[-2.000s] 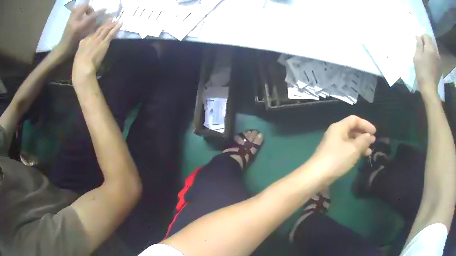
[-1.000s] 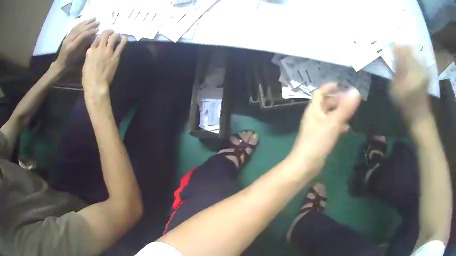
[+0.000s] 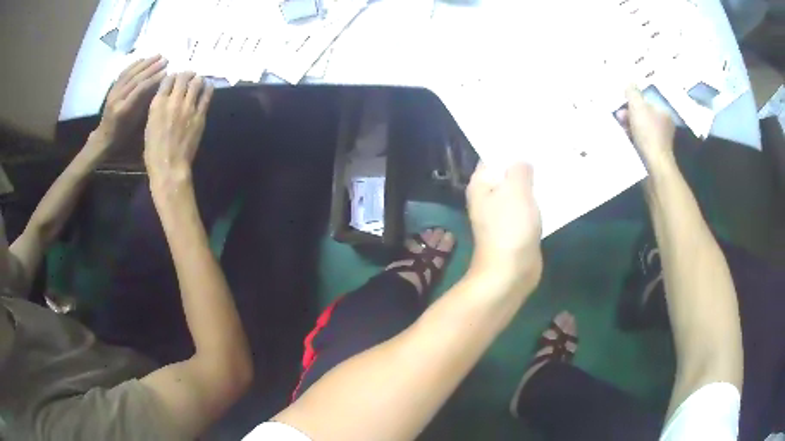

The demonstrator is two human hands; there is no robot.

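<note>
A large white unfolded leaflet [image 3: 551, 164] hangs over the table's front edge, with faint small print and a small dark mark. My left hand [image 3: 503, 211] grips its near left corner between thumb and fingers. My right hand [image 3: 650, 129] is at its right edge, with the fingertips at the paper; part of the fingers is hidden or blurred. More white sheets with short dark bars [image 3: 663, 60] lie on the table behind and to the right of the right hand.
Another person's hands [image 3: 172, 121] rest on printed sheets [image 3: 232, 43] at the table's left edge. A narrow brown-edged box [image 3: 344, 215] with white papers stands below the table. The dark basket [image 3: 456, 164] is mostly hidden behind the leaflet. Feet in sandals are on the green floor.
My left hand has moved left and now holds the leaflet. My right hand has come left and down to the sheet's edge. The leaflet now covers the basket's pile of folded leaflets.
</note>
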